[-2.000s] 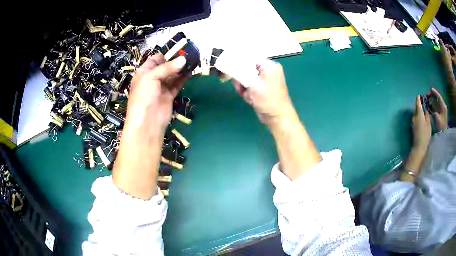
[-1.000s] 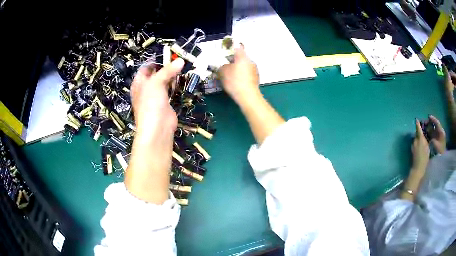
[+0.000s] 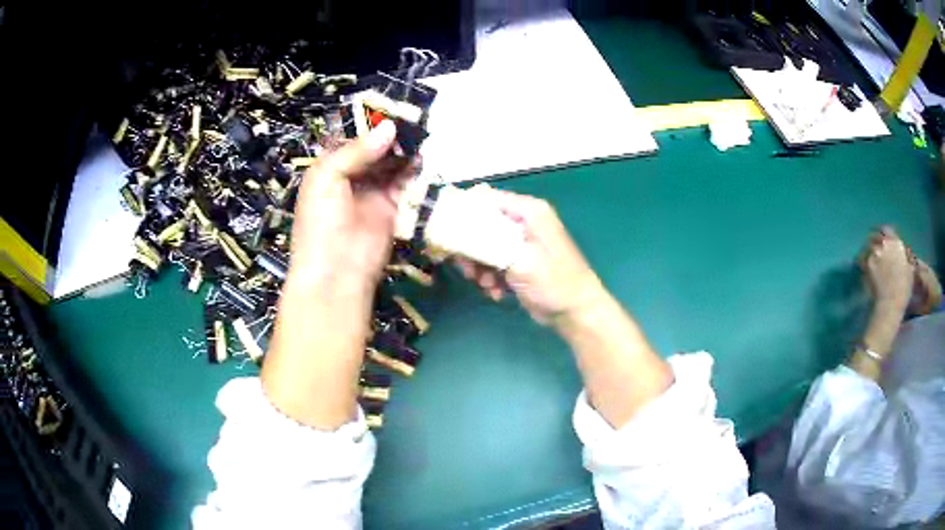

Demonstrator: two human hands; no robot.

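Observation:
My left hand (image 3: 347, 212) holds a small black device (image 3: 406, 137) with a red-orange spot. A black binder clip (image 3: 399, 100) with a cream pad is on the device's upper edge, its wire handles pointing up. My right hand (image 3: 544, 259) holds a white block or folded wipe (image 3: 475, 223). Another clip with a pale pad (image 3: 417, 210) shows at the wipe's left end, close below the device; whether it touches the device cannot be told. The heap of padded binder clips (image 3: 212, 171) lies around and behind my left hand.
A white board (image 3: 539, 98) and a large black bin (image 3: 342, 36) are behind the heap. A slotted black tray (image 3: 73, 445) is at far left. At right are a smaller white board (image 3: 808, 109), a white scrap (image 3: 729, 131) and a coworker's hands (image 3: 893, 274).
My right hand has moved from the board's edge down and right; the white wipe now shows clearly in it. The clip remains on the device in my left hand. The coworker's hands have come together.

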